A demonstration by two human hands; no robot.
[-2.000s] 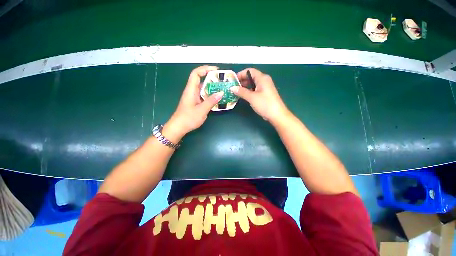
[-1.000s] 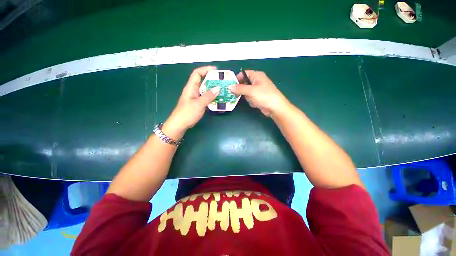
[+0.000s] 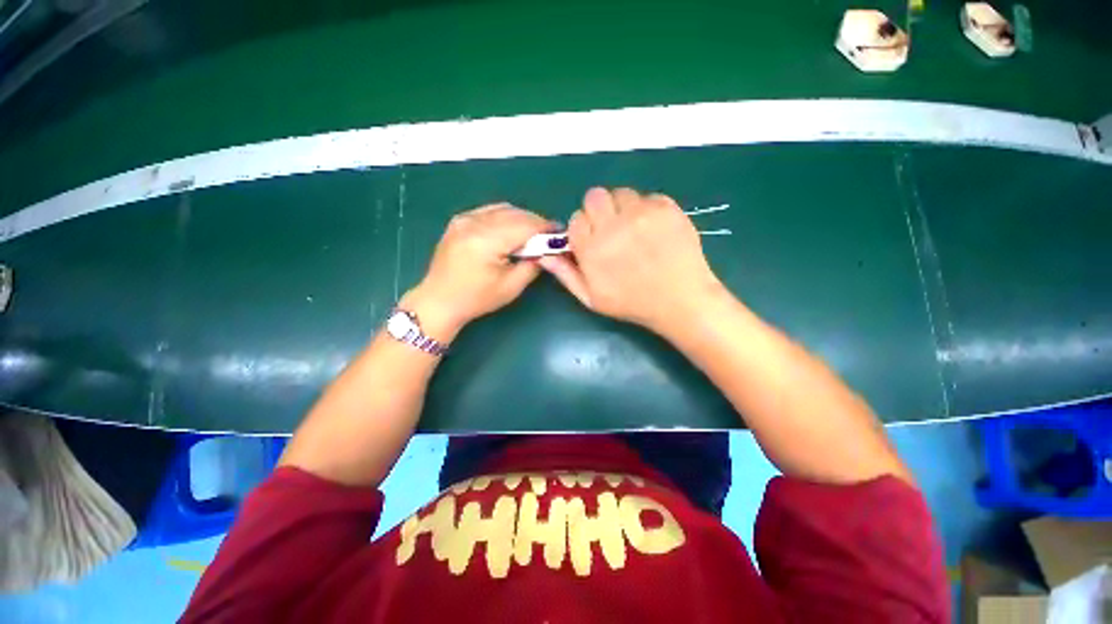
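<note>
A white plastic housing is held edge-on between my two hands above the green ledge. A dark insert shows on its edge. The circuit board is hidden. My left hand grips the housing's left end. My right hand is closed around its right end. Two thin pale prongs, perhaps tweezers, stick out to the right from my right fist; the rest of that tool is hidden.
Two white housings with small boards beside them lie on the green belt at the upper right. A white strip divides belt and ledge. A whitish piece is cut off at the left edge. Blue stools and a cardboard box stand below.
The housing has turned from face-up with its green board showing to edge-on. My right hand has closed over its right side, and the prongs now show. The dark tool end is out of sight.
</note>
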